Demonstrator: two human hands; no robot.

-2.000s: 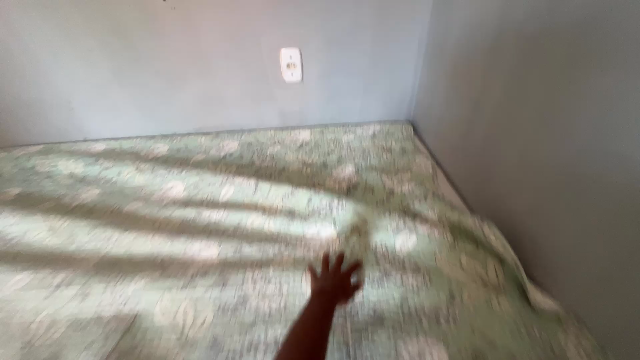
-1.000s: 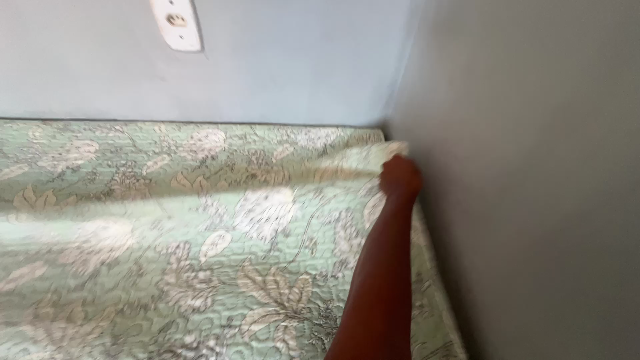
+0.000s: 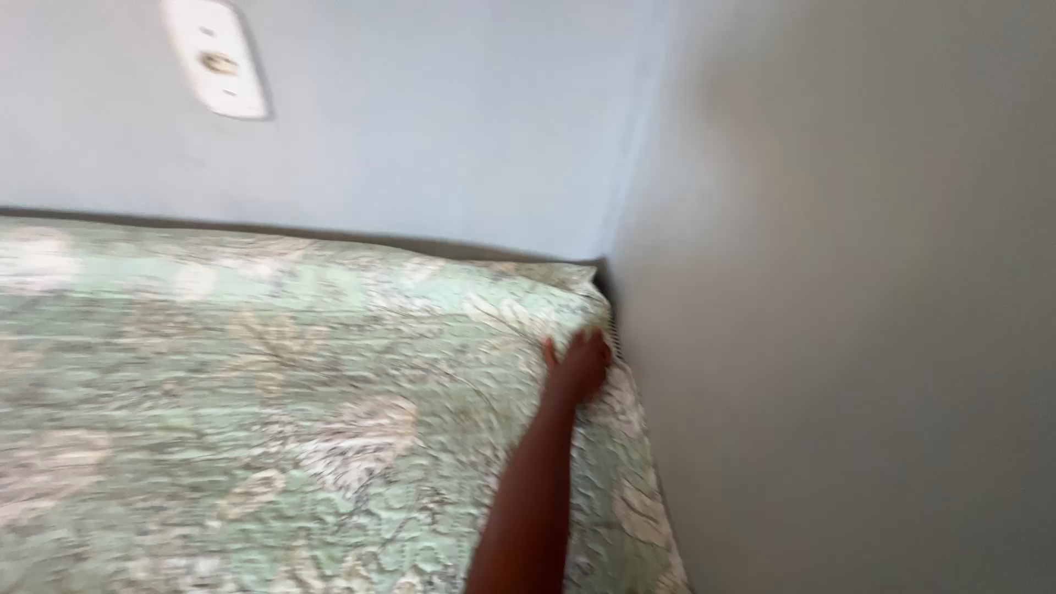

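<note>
A green quilted bedspread (image 3: 355, 379) with white and beige flowers and leaves covers the bed. My right hand (image 3: 582, 363) lies on its right edge, a little below the far right corner. The thumb points away to the left on the fabric, while the other fingers bend at the edge beside the wall. Blur hides whether they pinch the cloth. Near the corner the bedspread's edge is lifted in a small fold (image 3: 569, 276), with a dark gap beside it. My left hand is out of the picture.
A pale wall (image 3: 429, 124) runs behind the bed, with a white socket plate (image 3: 219, 62) at the upper left. A grey wall (image 3: 841, 313) stands close along the bed's right side. A narrow dark gap separates the bed from the walls.
My right hand has gone from the middle of the bedspread to its far right corner, where it gripped the fabric, then slightly down the right edge. The broad folds seen earlier look flatter. The view has moved closer.
</note>
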